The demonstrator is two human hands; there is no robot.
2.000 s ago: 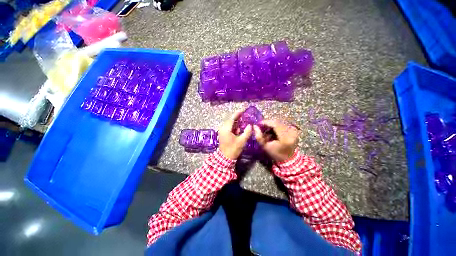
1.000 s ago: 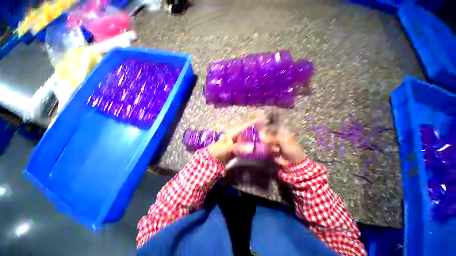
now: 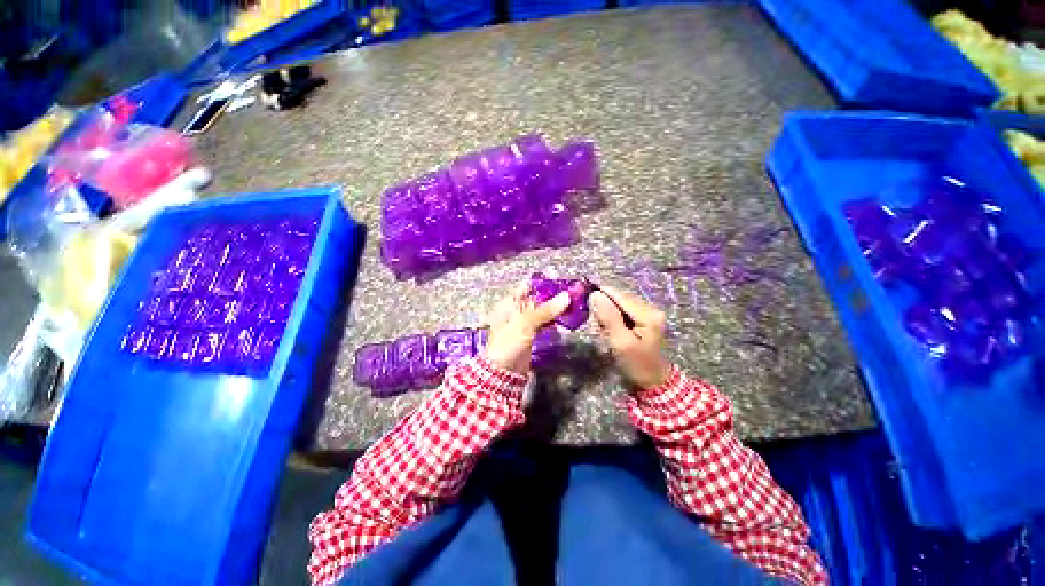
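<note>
A clear purple moulded part (image 3: 562, 298) is held above the table between my hands. My left hand (image 3: 519, 324) grips it with thumb and fingers. My right hand (image 3: 633, 332) is closed around a small dark tool (image 3: 610, 300), mostly hidden by the fingers, its tip at the part's right side. A row of purple parts (image 3: 413, 357) lies near the table edge, its right end partly hidden behind my left hand. A larger block of purple parts (image 3: 481, 206) lies farther back on the speckled table (image 3: 688, 97).
A blue tray (image 3: 149, 458) at left holds purple rows (image 3: 218, 292). Purple slivers (image 3: 728, 263) are scattered right of my hands. A blue tote (image 3: 842, 275) at right holds jumbled purple parts (image 3: 951, 269). Plastic bags (image 3: 138, 166) and a dark item (image 3: 287, 86) are at upper left.
The view has turned towards the right, showing more of the right tote. The hands have lifted a part off the row area. More of the near row shows left of my left hand.
</note>
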